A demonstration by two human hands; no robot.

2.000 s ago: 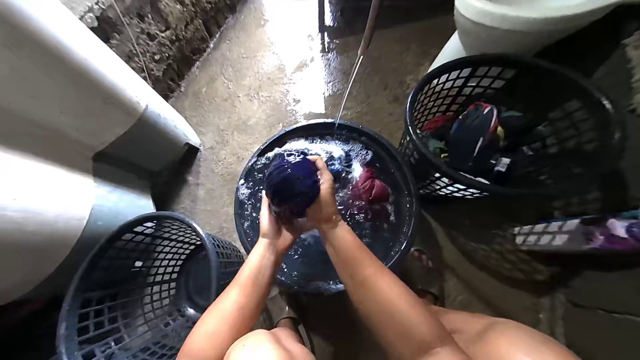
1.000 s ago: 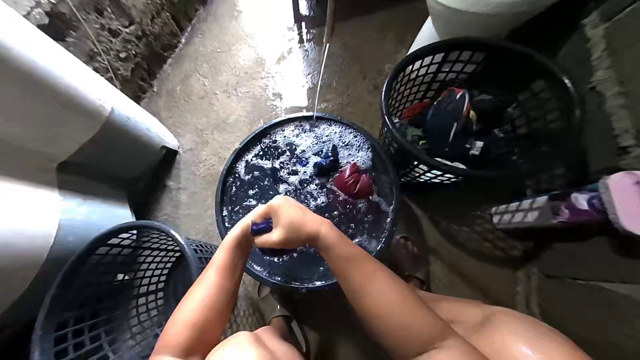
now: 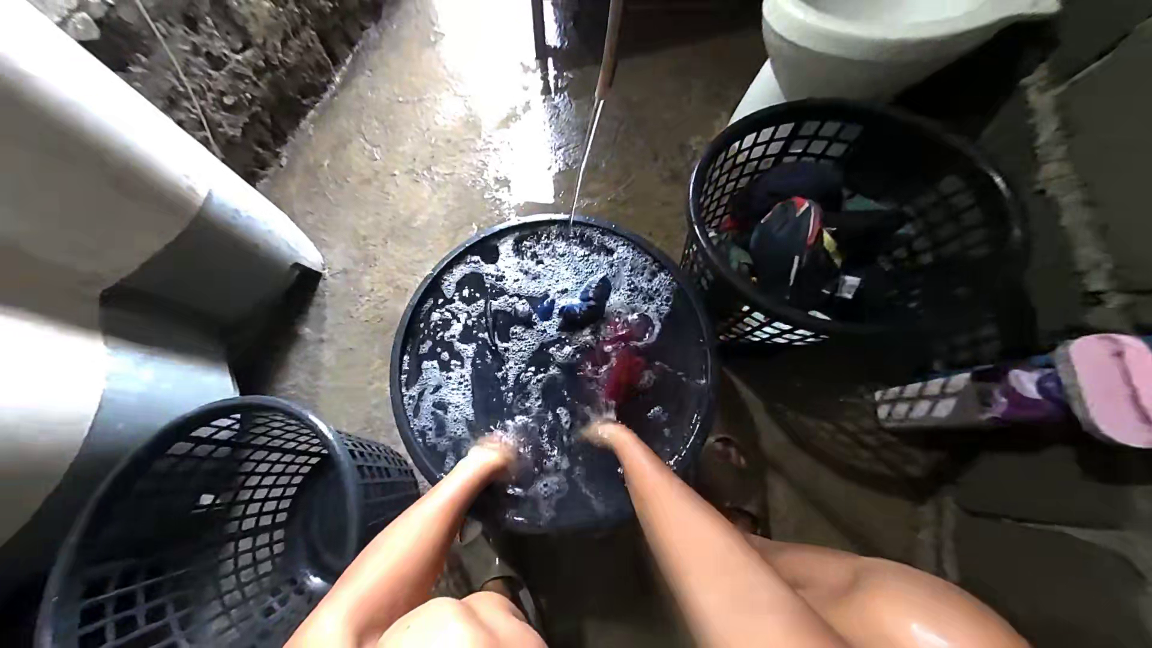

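Observation:
Both my hands are dipped in the dark water of a round tub [image 3: 405,360]. My left hand [image 3: 499,450] is under at the tub's near left, with only the wrist showing. My right hand [image 3: 601,432] enters the water a little to its right, just below a red cloth [image 3: 623,373] that lies mostly under water. The water and foam hide the fingers of both hands and anything they hold. A dark blue cloth [image 3: 585,304] floats among suds beyond them. A thin stream of water [image 3: 587,153] runs from a hose [image 3: 610,49] into the tub's far side.
A black plastic basket [image 3: 697,207] with clothes [image 3: 792,243] stands at the right, another basket [image 3: 346,459] at the near left. A pale basin [image 3: 841,54] is at the top right. A pink brush or sponge [image 3: 1111,387] lies on a purple pack [image 3: 1026,396] at the right.
My hands, which held a dark blue bundle above the tub and then closed together on it, are now apart and in the water. The red cloth has sunk lower. That bundle is no longer visible.

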